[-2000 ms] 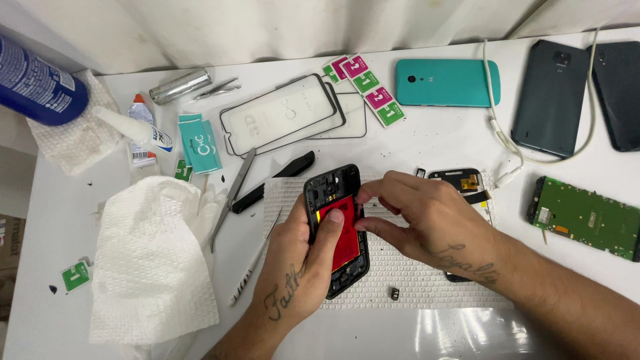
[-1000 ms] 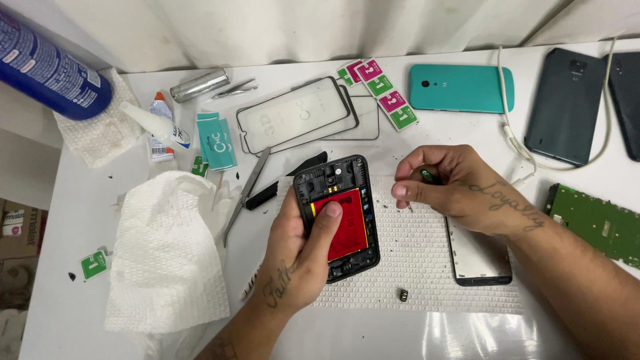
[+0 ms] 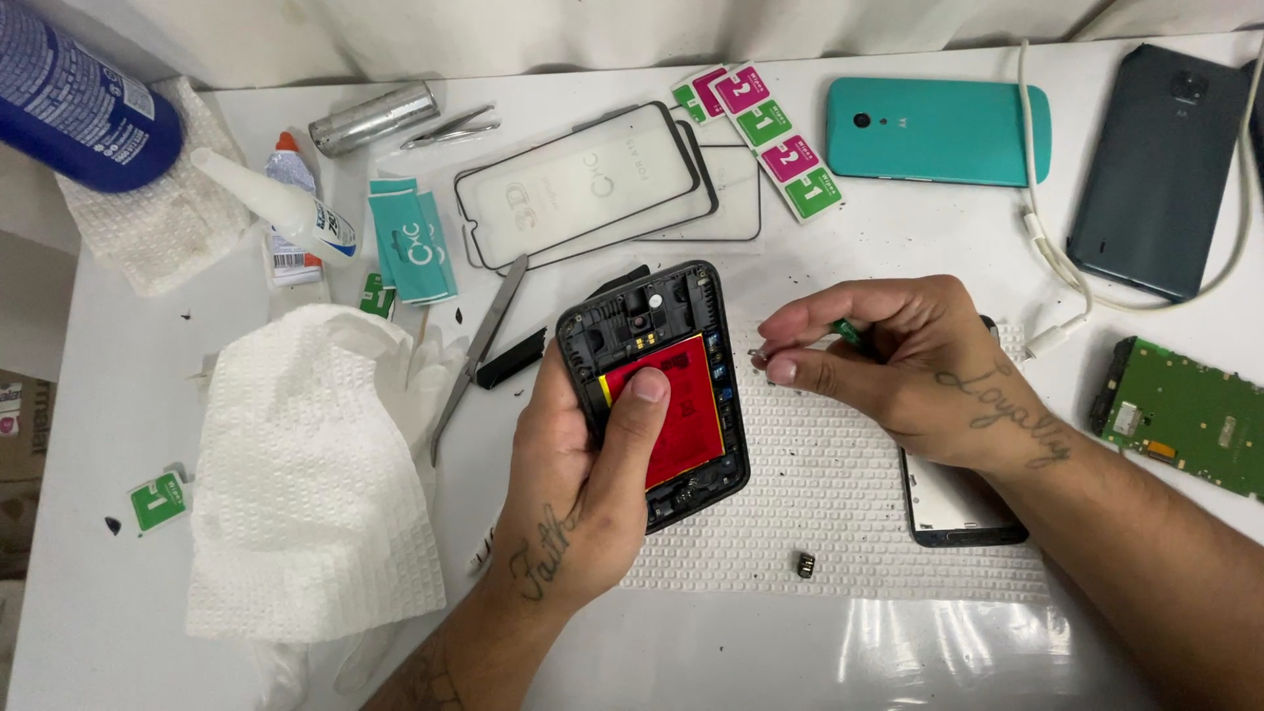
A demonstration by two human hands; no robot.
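Observation:
In my left hand [image 3: 602, 454] is an opened smartphone [image 3: 716, 306], tilted, its black inner frame facing up and my thumb on its red battery [image 3: 691, 405]. To the right of it, my right hand [image 3: 879, 365] pinches a tiny part [image 3: 758, 355] between thumb and fingertip; what the part is cannot be made out. A green-handled tool [image 3: 851, 334] shows among the curled fingers, its tip hidden. Beneath both hands lies a textured white paper towel [image 3: 790, 494]. On it are a small black component [image 3: 806, 565] and a second phone part [image 3: 963, 504], partly under my right wrist.
Tweezers [image 3: 481, 355], screen protectors [image 3: 583, 188], a glue bottle [image 3: 286, 212] and a blue container [image 3: 89, 109] stand or lie to the left and behind. A teal phone [image 3: 938, 133], a dark phone [image 3: 1160, 178], a white cable [image 3: 1136, 301] and a green circuit board [image 3: 1195, 415] are at right.
My right hand has moved off the phone's edge to the right, and the tiny part now shows at its fingertips. My left hand still holds the phone.

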